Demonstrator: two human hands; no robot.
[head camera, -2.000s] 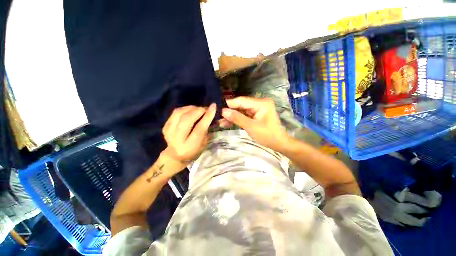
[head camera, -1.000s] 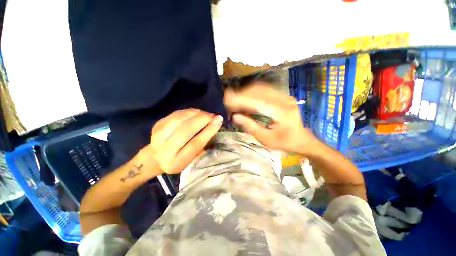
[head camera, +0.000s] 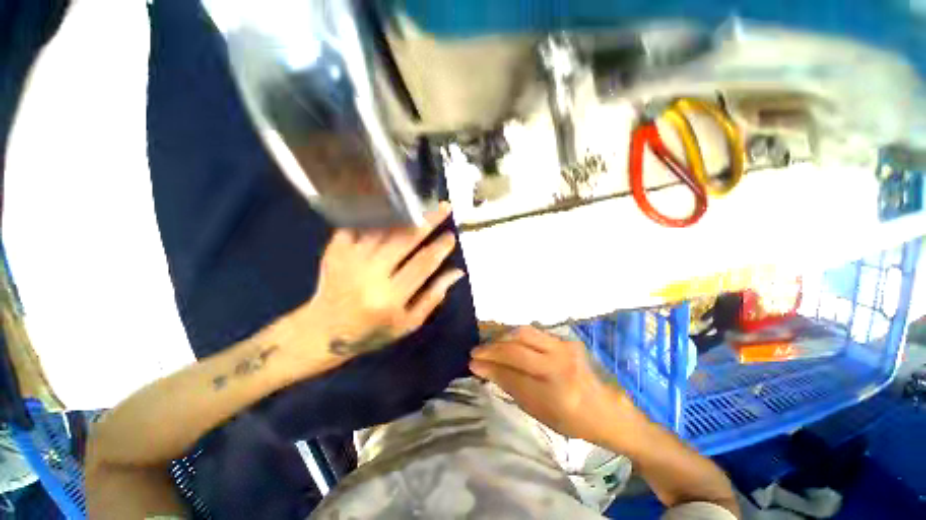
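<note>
A dark navy garment piece (head camera: 234, 223) lies over the white table and hangs down to my lap. My left hand (head camera: 381, 279) lies on the cloth with fingers spread, near the needle area of the sewing machine (head camera: 467, 81); its fingertips are close to the cloth's right edge. My right hand (head camera: 538, 376) pinches that edge lower down, at the table's front edge. The needle and presser foot are too blurred to make out clearly.
Scissors with red and yellow handle loops (head camera: 667, 178) lie on the machine bed (head camera: 523, 188). A blue plastic basket (head camera: 678, 381) with a red packet (head camera: 769, 305) stands at the right. Another blue basket (head camera: 46, 467) shows at the lower left. The white table (head camera: 81, 234) extends left.
The view has tilted up, bringing the machine and scissors into sight. My left hand has moved from the edge near my lap forward onto the cloth by the machine. My right hand is still at the edge.
</note>
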